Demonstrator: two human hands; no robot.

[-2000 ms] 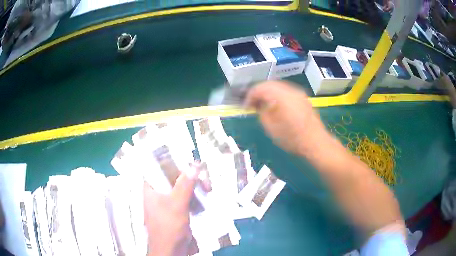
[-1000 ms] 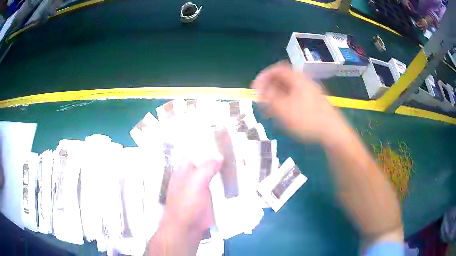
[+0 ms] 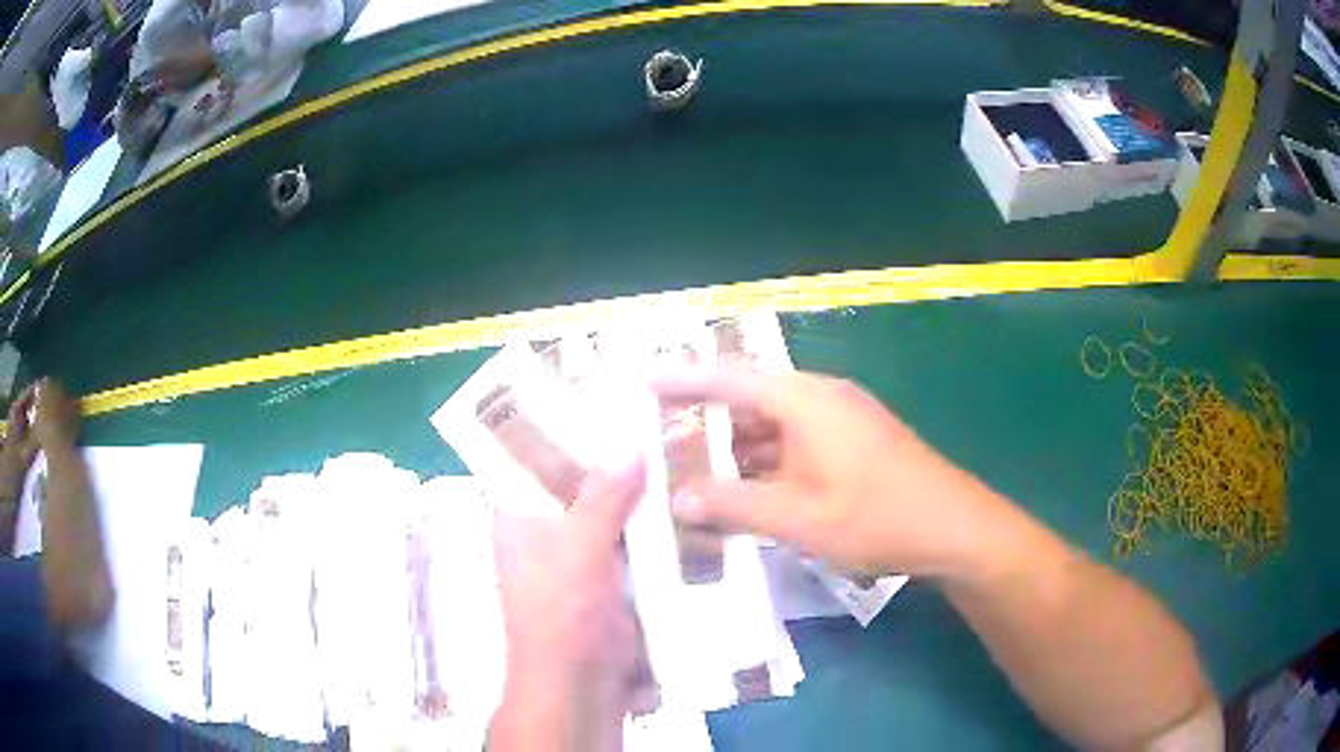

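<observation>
White packets with brown-grey strips lie spread and overlapping on the green worktop. My left hand [image 3: 566, 602] has its thumb over a tilted packet [image 3: 500, 419] and grips it; its other fingers are hidden. My right hand [image 3: 823, 470] is beside it, over another long packet [image 3: 703, 573]. Its index finger and thumb touch that packet's face; whether they pinch it is unclear. A row of upright-lying packet bundles [image 3: 346, 588] is at the left. Glare washes out many packet edges.
Rubber bands [image 3: 1205, 463] lie heaped at right. Beyond the yellow edge [image 3: 882, 290], the belt carries an open box base [image 3: 1021, 162] with its lid [image 3: 1124, 140] and coiled items [image 3: 672, 80]. A yellow-marked post [image 3: 1227, 162] stands at right. Another person's arm [image 3: 66, 514] is at left.
My right hand has come back from near the belt edge to the packets. The box has shifted right in view, and a second coiled item and another person's arm now show at left.
</observation>
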